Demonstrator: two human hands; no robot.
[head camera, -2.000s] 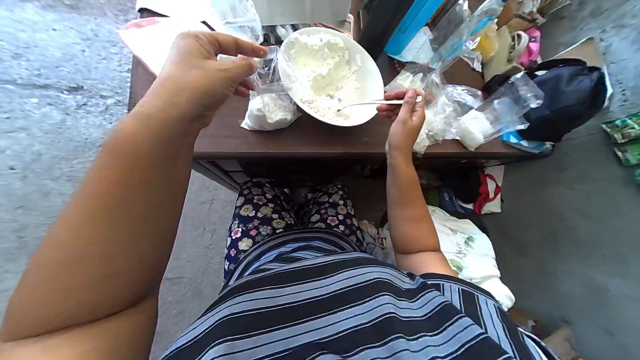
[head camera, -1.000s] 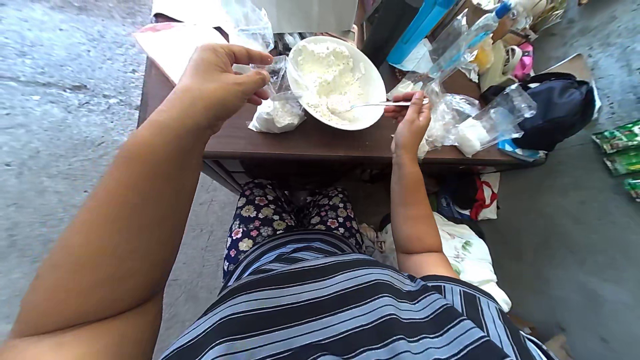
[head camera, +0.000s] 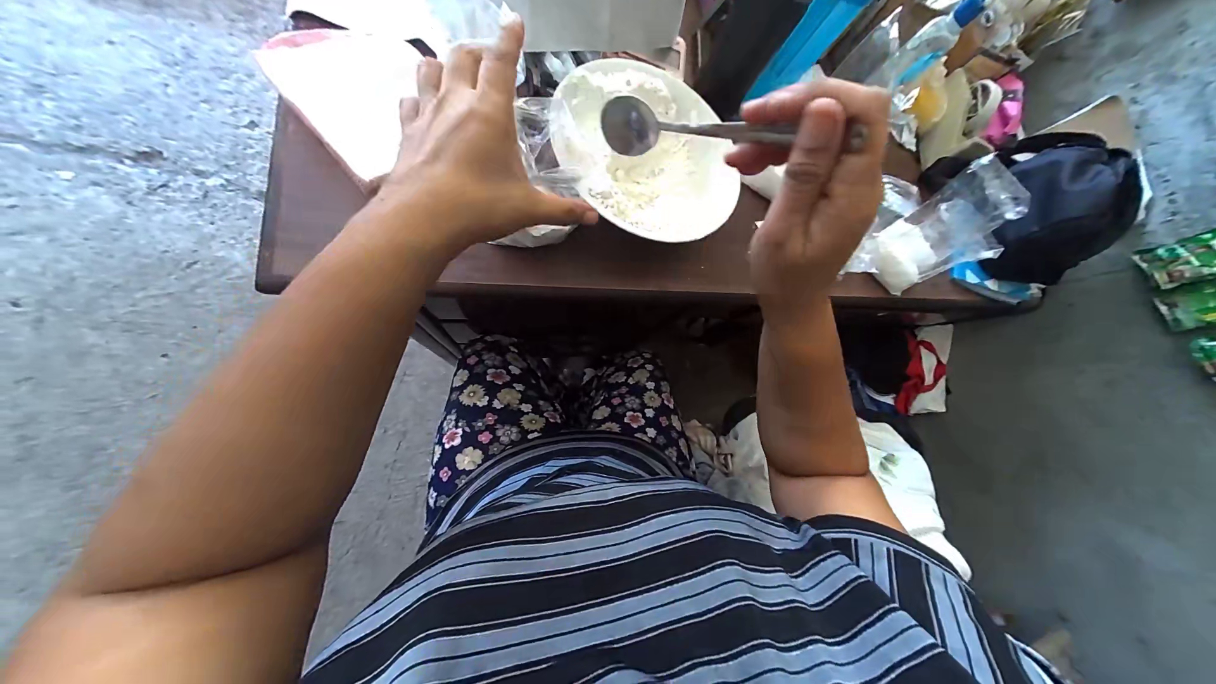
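Note:
A metal spoon (head camera: 631, 125) is gripped by its handle in my right hand (head camera: 822, 161), its bowl raised over a white bowl (head camera: 701, 217). White powder (head camera: 636, 185), partly clumped, lies in that bowl. My left hand (head camera: 470, 152) is spread at the bowl's left side, thumb near the rim, against a clear plastic bag (head camera: 537, 133); whether the fingers grip the bag cannot be told. Below the thumb, a bag with white contents (head camera: 537, 236) rests on the brown table (head camera: 608, 271), partly hidden by the hand.
Clear plastic bags (head camera: 983, 195), one with white contents (head camera: 902, 256), lie at the table's right end beside a dark blue bag (head camera: 1073, 199). A plastic bottle (head camera: 936, 43) stands behind them. A pinkish-white sheet (head camera: 351, 90) covers the table's back left.
The spoon has come up out of the powder in my right hand. My left hand, pinching by the clear bag before, has spread its fingers and moved toward the bowl.

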